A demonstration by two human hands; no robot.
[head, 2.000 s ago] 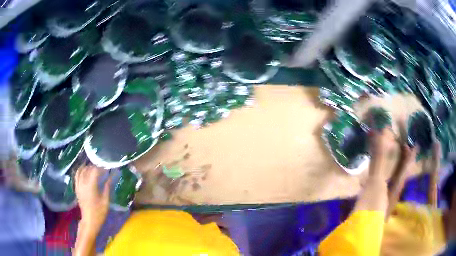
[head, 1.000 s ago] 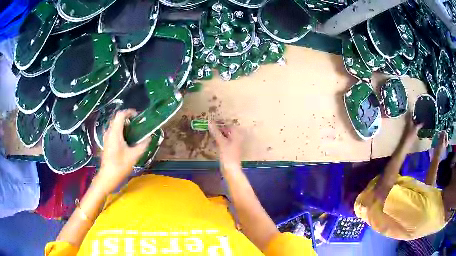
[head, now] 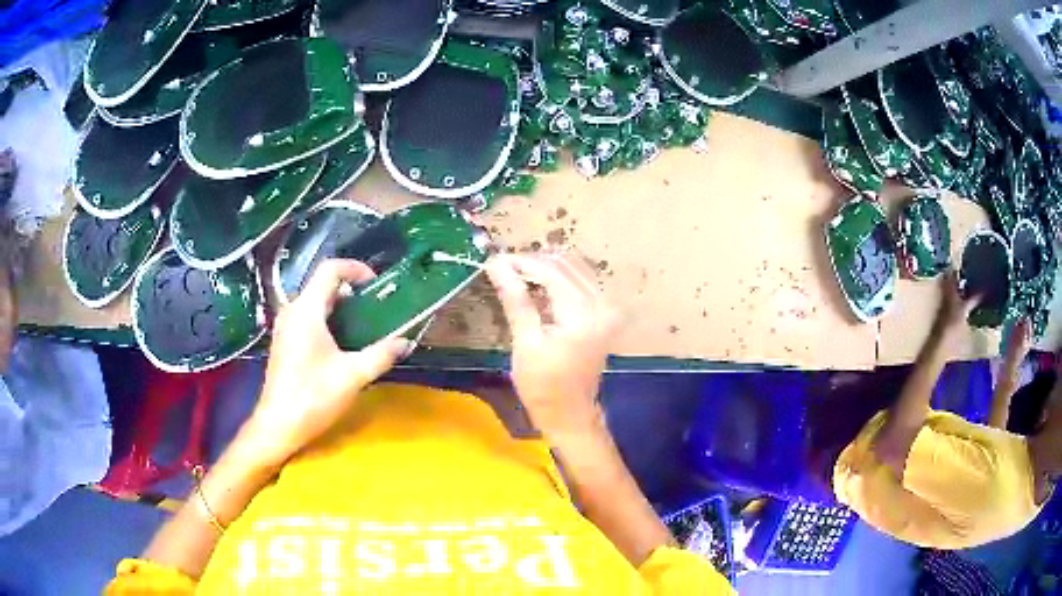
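Note:
My left hand (head: 309,355) grips a green, white-edged sewn piece (head: 402,291) by its near left side, thumb below and fingers over it. The piece is tilted above the board's front edge, with its glossy green band facing up. My right hand (head: 559,320) is at the piece's right end, fingertips close together at the pale rim and blurred. A thin pale line runs from these fingertips over the green band; whether it is a tool or an edge I cannot tell. Another dark-centred piece (head: 320,250) lies partly behind the held one.
Overlapping sewn pieces (head: 262,116) pile up at left and back. Small green trims (head: 594,105) lie heaped at the back. Dark specks mark the tan board (head: 722,245). A grey bar (head: 885,47) crosses the back right. A person in yellow (head: 943,477) works at right; blue crates (head: 798,536) stand on the floor.
My right hand has moved up from the board to the held piece's right end. The held piece has turned flatter and moved right. The small bright green item on the board no longer shows.

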